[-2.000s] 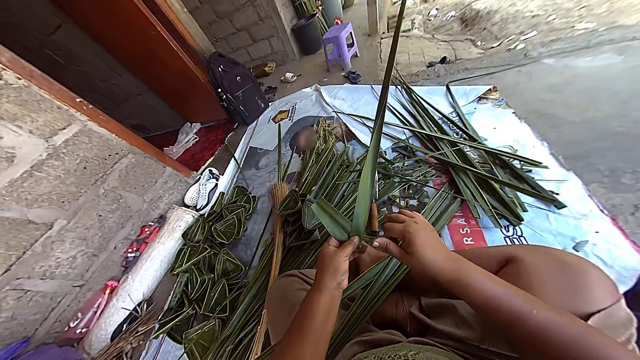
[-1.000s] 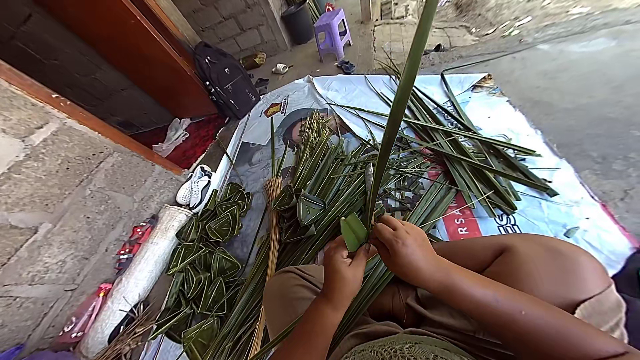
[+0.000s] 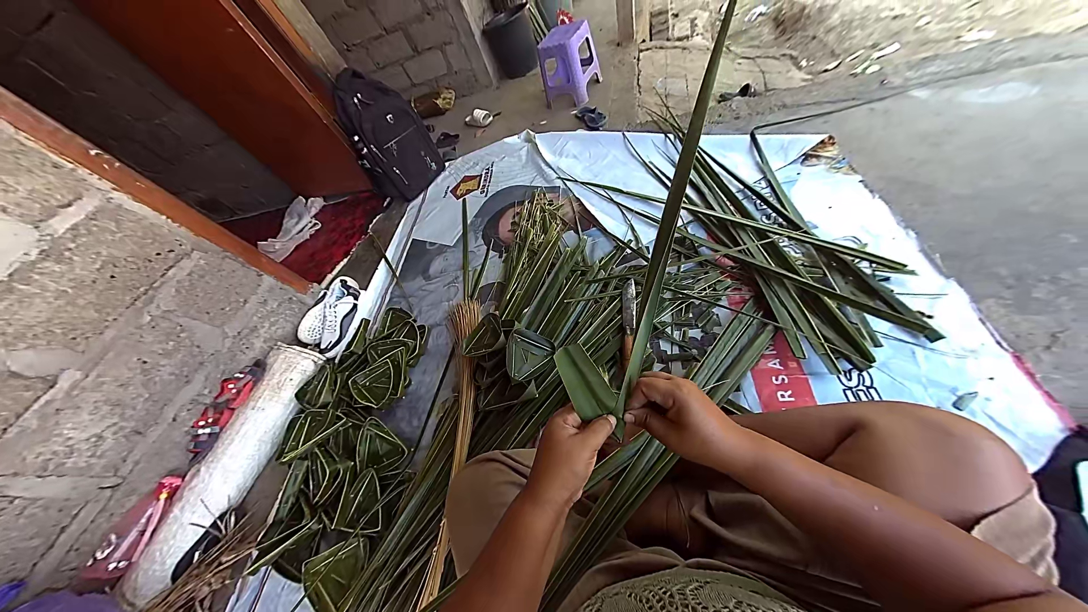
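A long green palm leaf strip (image 3: pixel 671 225) rises from between my hands, with a folded flap leaning left at its lower end. My left hand (image 3: pixel 571 450) pinches the base of that fold between thumb and fingers. Close beside it on the right, my right hand (image 3: pixel 680 416) grips the strip near the same spot. Just beyond my hands a knife (image 3: pixel 629 310) points away, its lower part partly hidden. Folded leaf pieces (image 3: pixel 378 374) lie piled on the left, and a bundle of thin sticks (image 3: pixel 464 365) lies between them and my knees.
Long cut leaf strips (image 3: pixel 790 255) spread over the right of a printed banner sheet (image 3: pixel 918 365). A black backpack (image 3: pixel 391 136), white shoes (image 3: pixel 330 314) and a white roll (image 3: pixel 229 476) line the left side. A purple plastic stool (image 3: pixel 569 64) and a dark bucket (image 3: pixel 512 42) stand beyond.
Two seconds ago the flap pointed to the upper left and my hands were a little apart; one second ago they were close together at a smaller fold. Now the flap stands out longer.
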